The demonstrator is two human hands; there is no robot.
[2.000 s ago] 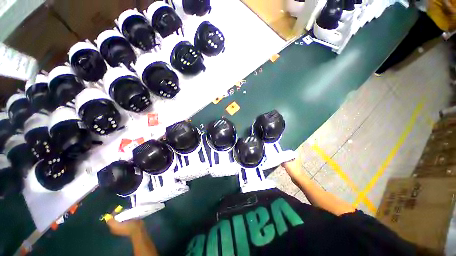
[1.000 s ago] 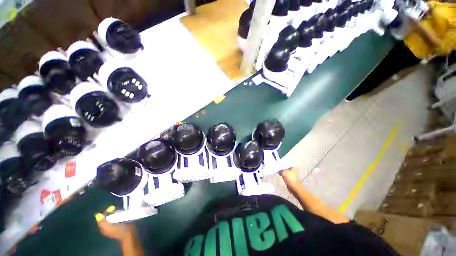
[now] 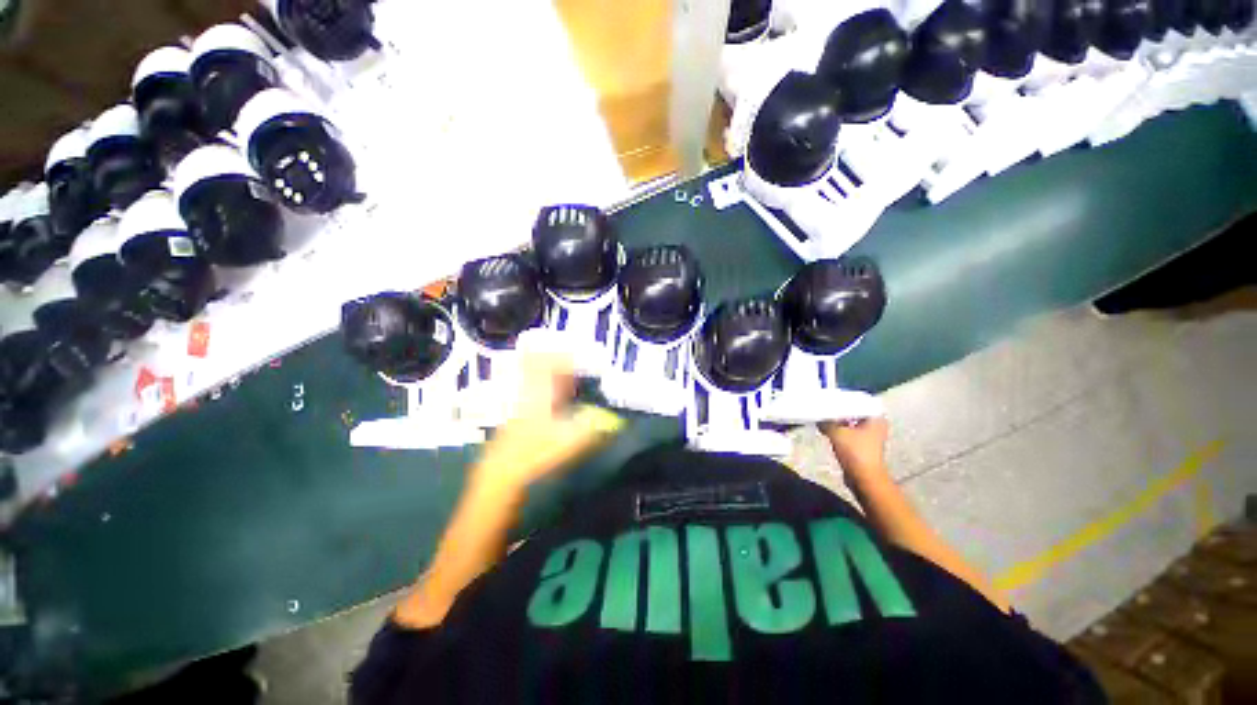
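Several dome camera units with glossy black balls and white brackets stand in an uneven row on the green mat; one is the leftmost dome camera unit (image 3: 400,338). My left hand (image 3: 545,434), blurred and with a yellow fingertip cap, is in front of the row by the brackets left of the middle. Its grip cannot be told. My right hand (image 3: 862,441) is at the outer end of the white bracket of the rightmost dome camera unit (image 3: 834,306), fingers closed at its edge and partly hidden by it.
Other dome cameras (image 3: 297,163) stand in rows on a white sheet (image 3: 455,124) at the back left. A long row of black-domed units (image 3: 797,131) stands at the upper right, close to my row. A pale post (image 3: 699,83) rises between them. Floor with a yellow line lies at the right.
The row of units has moved right along the bench, nearer the long row there. My left hand has left the leftmost bracket and moved towards the middle. My right hand stays at the right end.
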